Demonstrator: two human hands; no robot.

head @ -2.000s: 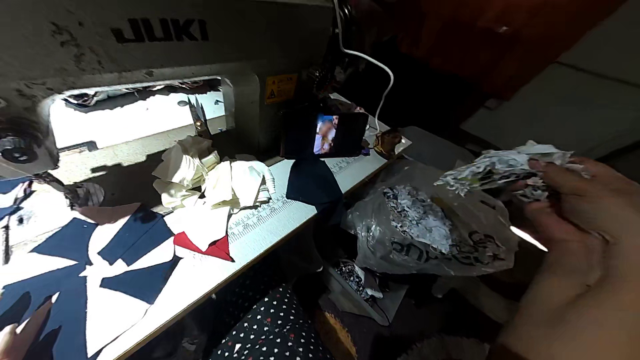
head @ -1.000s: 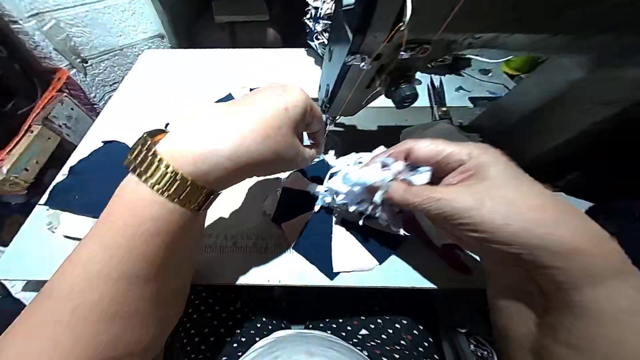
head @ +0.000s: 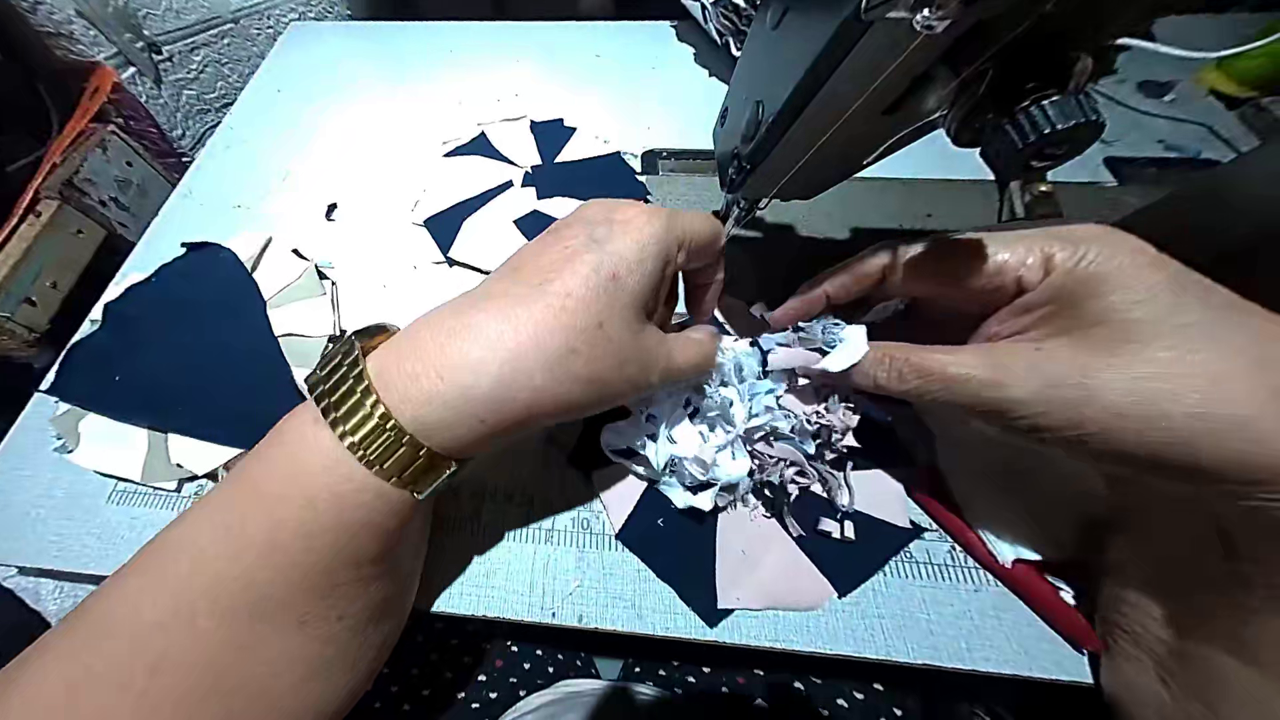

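Observation:
A heap of shredded fabric scraps (head: 735, 430) lies on a patchwork piece of navy and pale pink wedges (head: 770, 565), just in front of the sewing machine's needle area (head: 738, 205). My left hand (head: 590, 320), with a gold watch at the wrist, is curled at the heap's far left edge; its fingertips are partly hidden, and whether they pinch anything is unclear. From the right, my right hand (head: 960, 320) has thumb and fingers around the scraps at the heap's upper right. A second navy and white wedge piece (head: 590, 178) lies flat beyond my left hand.
Navy fabric (head: 180, 345) lies over pale pieces at the left of the white table (head: 330, 80). The sewing machine head (head: 810, 90) stands over the back right. A printed ruler scale (head: 560, 535) runs near the front edge. Red fabric (head: 1000, 565) lies at the right front.
Two seconds ago my right hand held scraps above a plastic bag; now they rest on the patchwork piece, with both hands at them. The view has swung strongly to the machine's needle side.

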